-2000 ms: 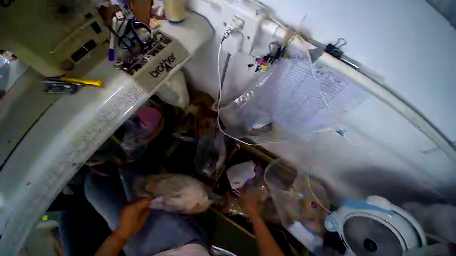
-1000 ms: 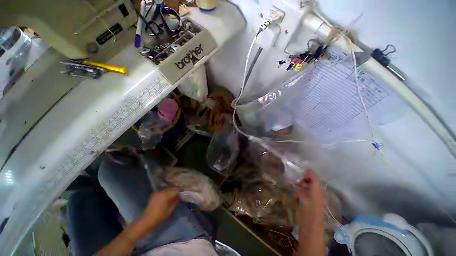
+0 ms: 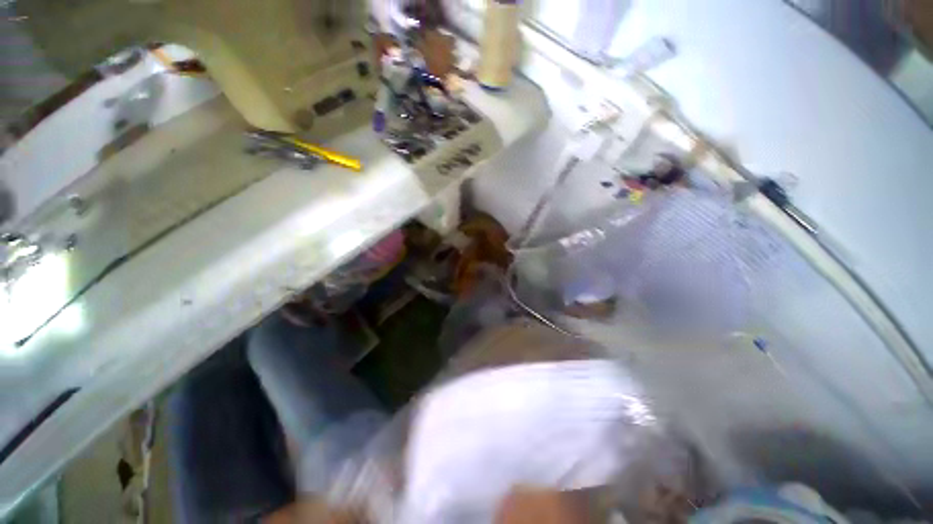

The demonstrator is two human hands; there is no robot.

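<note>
A clear polybag (image 3: 645,409) with a white paper sheet (image 3: 512,425) in or on it lies across the lower middle, over my lap. Brown cloth (image 3: 501,346) shows just above the sheet. My right hand (image 3: 542,506) is blurred and cut off by the bottom edge, against the bag's lower part, and seems to grip it. My left hand (image 3: 307,511) is also blurred and cut off at the bottom, by the bag's left side; its fingers cannot be made out.
The sewing machine table (image 3: 297,241) curves across the left, with a yellow stick (image 3: 329,156) and an accessory tray (image 3: 450,148). A power cord (image 3: 532,307) hangs in the middle. A sheet in plastic (image 3: 685,256) hangs on the right. A blue-rimmed fan (image 3: 767,506) stands bottom right.
The bag with the white sheet has come up into view over the lap. Both hands have moved down to the bottom edge. The view has shifted, so the table sits further right.
</note>
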